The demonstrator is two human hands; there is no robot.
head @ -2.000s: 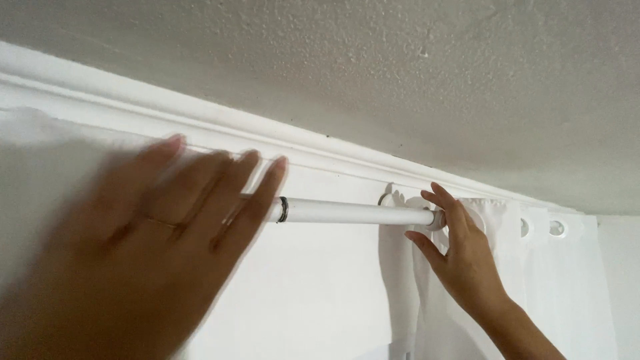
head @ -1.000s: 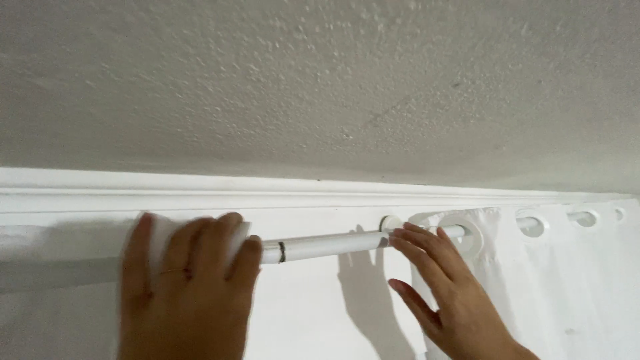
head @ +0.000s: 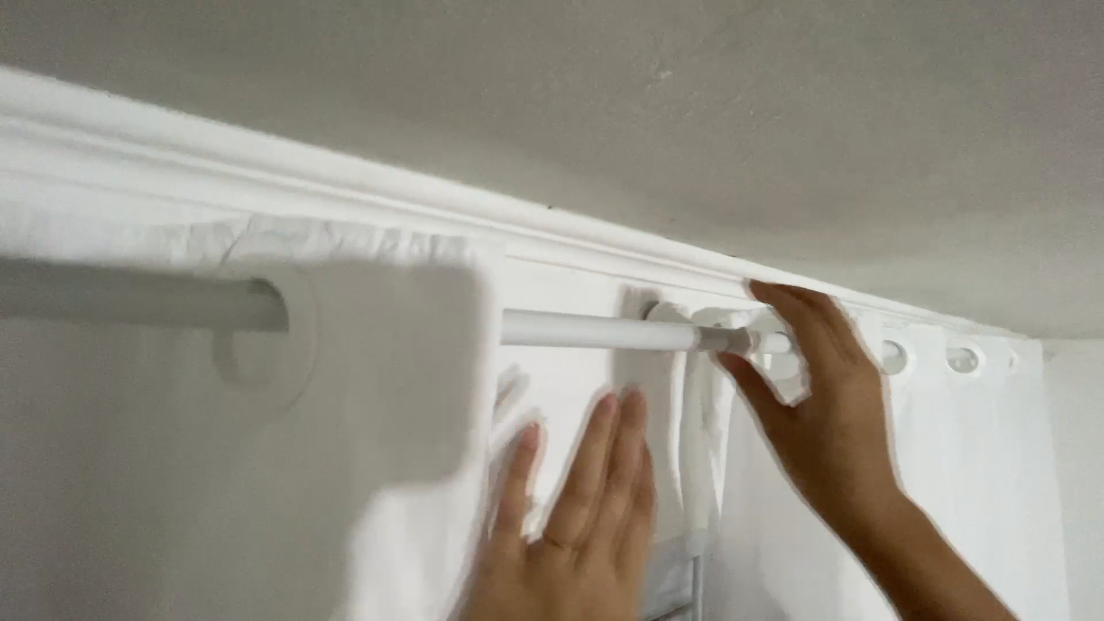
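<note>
A white curtain rod (head: 595,330) runs below the ceiling moulding, with a grey section near my right hand. My right hand (head: 824,388) is raised at the rod, thumb below and fingers above, around the grey joint; whether it grips firmly cannot be told. My left hand (head: 573,517), a thin ring on one finger, is below the rod with fingers apart and nothing in it. Left of it a white grommet curtain panel (head: 388,362) hangs on the rod, close to the camera. Another white grommet curtain (head: 975,431) hangs at the right.
White moulding (head: 414,203) runs along the wall under the textured grey ceiling (head: 604,103). A round white wall fitting (head: 668,312) sits behind the rod. Metal bars (head: 695,586) show low behind the hands. A side wall (head: 1078,431) stands at the far right.
My left hand has gone from the rod to below it. A curtain panel now shows on the rod at the left. My right hand stays near the rod by the right curtain. The view has swung.
</note>
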